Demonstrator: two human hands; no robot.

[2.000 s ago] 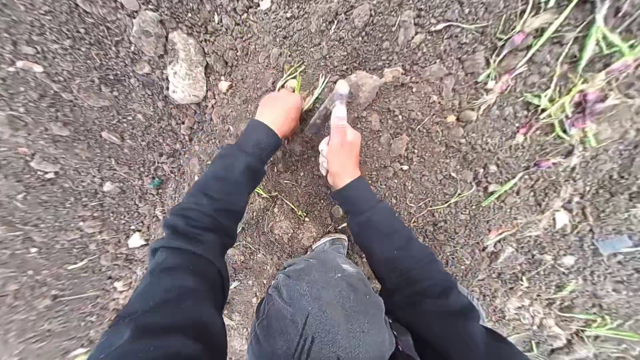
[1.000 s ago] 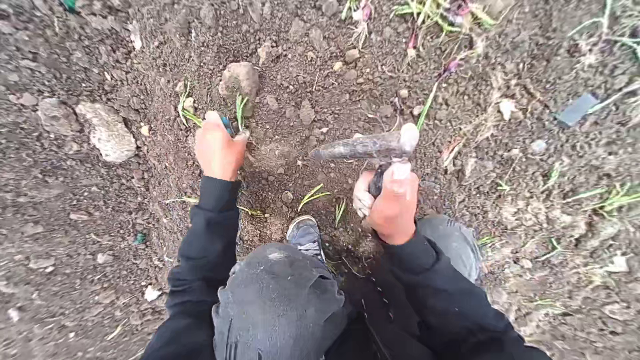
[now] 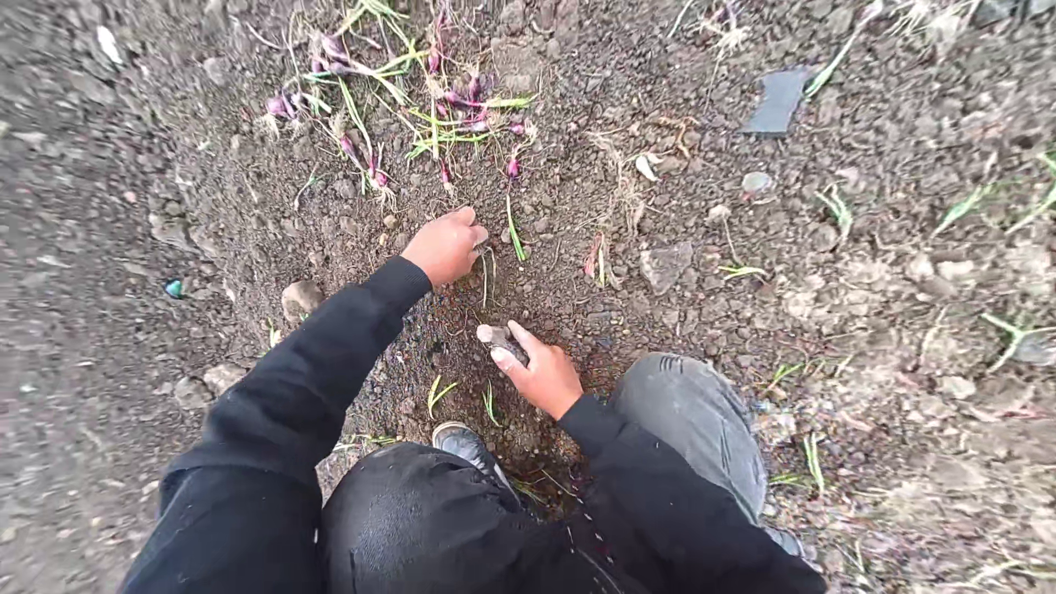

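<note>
My left hand (image 3: 448, 247) is over the soil just below the scattered small purple onion plants (image 3: 470, 115). Thin pale-green leaves hang beside its fingertips; I cannot tell whether they are in its grip. My right hand (image 3: 540, 371) is closed around the short handle (image 3: 503, 342) of a digging tool, close to the ground; the blade does not show. A single onion plant (image 3: 514, 167) lies above and to the right of my left hand. Green shoots (image 3: 439, 394) stand in the soil near my shoe.
A grey flat scrap (image 3: 775, 101) lies at the upper right. Stones (image 3: 303, 299) sit left of my left forearm, and a flat stone (image 3: 667, 266) lies to the right. My shoe (image 3: 464, 445) and bent knees (image 3: 697, 421) are close below my hands.
My left hand has moved from beside the shoots at the left to the purple onion plants. The tool's blade, plain in the earlier frames, no longer shows. The view has shifted to the right.
</note>
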